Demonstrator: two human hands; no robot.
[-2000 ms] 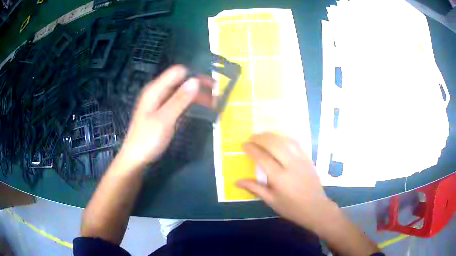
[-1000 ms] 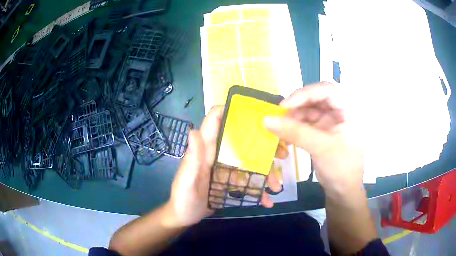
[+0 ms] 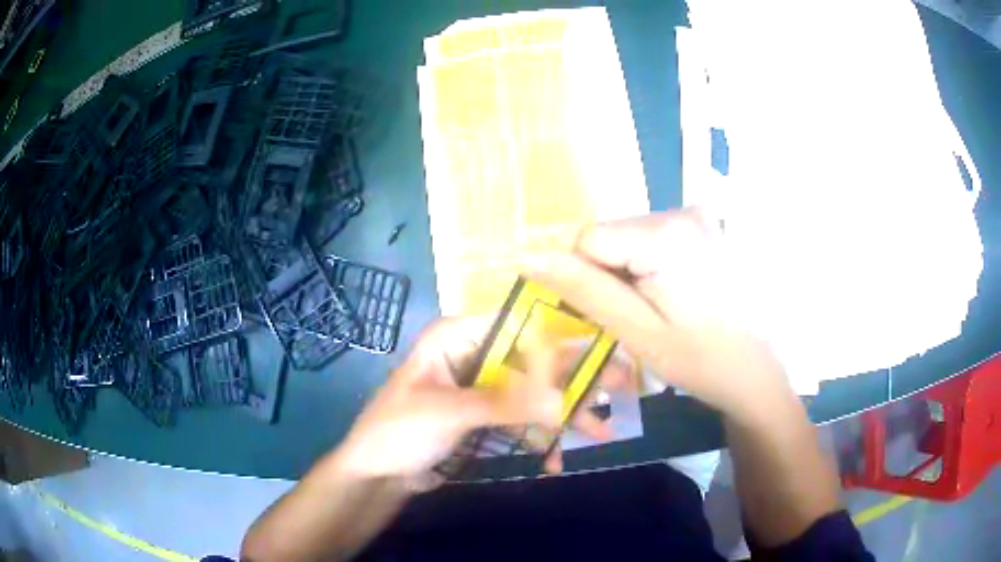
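Note:
A black phone front housing (image 3: 497, 349) is held tilted between both hands at the table's near edge. A yellow border with an open centre lies around its screen window, and the keypad grid shows dimly at its lower end. My left hand (image 3: 423, 408) grips the housing from the left, with fingers across its front, slightly blurred. My right hand (image 3: 642, 291) is at the housing's top end, its fingers against the upper edge. The white adhesive sheet (image 3: 628, 121) with yellow rectangles lies behind the hands, its near part hidden by them.
A tangled housing pile (image 3: 198, 280) covers the left of the green table (image 3: 362, 406). A large pile of white backing sheets (image 3: 845, 220) lies on the right. A small black fragment (image 3: 396, 233) lies between pile and sheet. A red plastic stool (image 3: 949, 445) stands at the lower right.
The full yellow piece over the screen window now shows as a border with an open centre. My right hand has moved left onto the housing's top. The housing is lower and more tilted.

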